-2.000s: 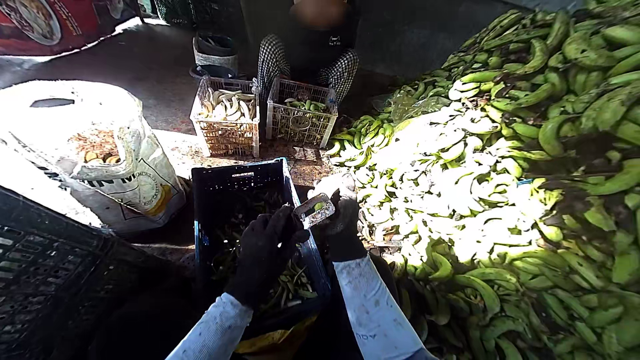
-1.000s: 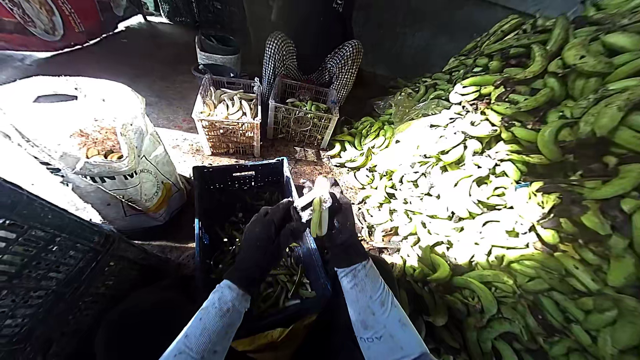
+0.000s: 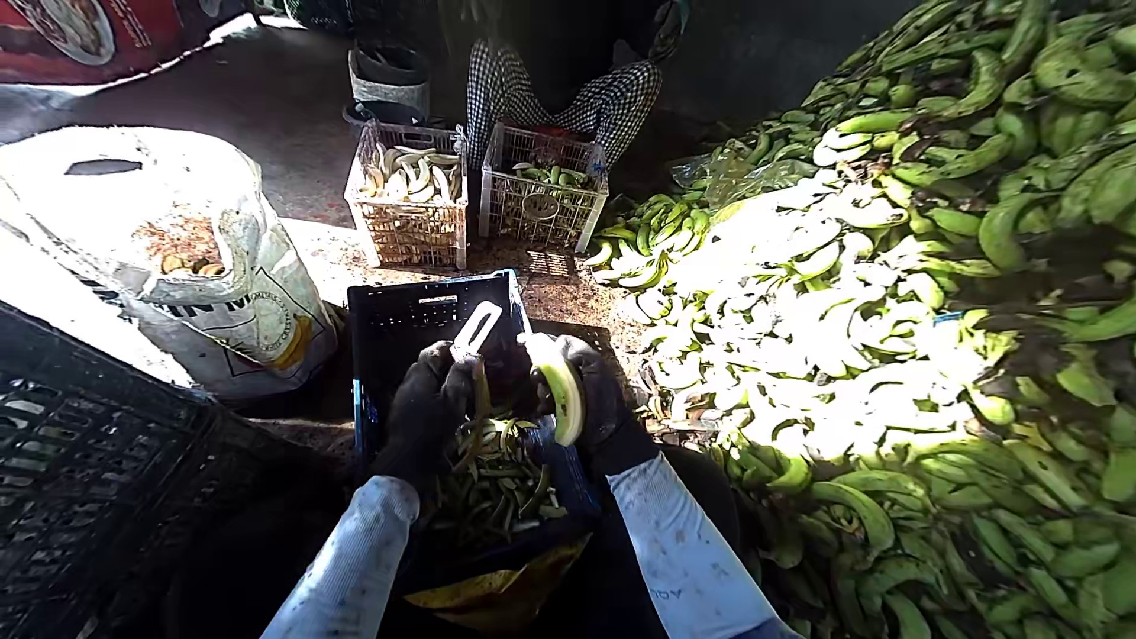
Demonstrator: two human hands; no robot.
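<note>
My left hand (image 3: pixel 430 399), in a dark glove, is closed on a pale hand peeler (image 3: pixel 477 328) with an open loop frame, which points up and away. A strip of peel seems to hang beside its fingers. In my right hand (image 3: pixel 590 395), also gloved, is a green plantain (image 3: pixel 559 390), partly peeled, its curved body showing pale flesh and green skin. Both hands are apart above a dark blue plastic crate (image 3: pixel 359 399) with green peel strips (image 3: pixel 497 470) inside.
Ahead stand a crate of peeled plantains (image 3: pixel 408 226) and a crate with green ones (image 3: pixel 541 209), by a seated person's checkered trouser legs (image 3: pixel 621 102). A heap of green plantains (image 3: pixel 843 311) fills the right. At left are a white woven sack (image 3: pixel 240 328) and a black crate (image 3: pixel 71 461).
The peeler and the plantain, close together one second ago, are now apart. The plantain is tilted differently in my right hand. The seated person's knees have spread wider since two seconds ago.
</note>
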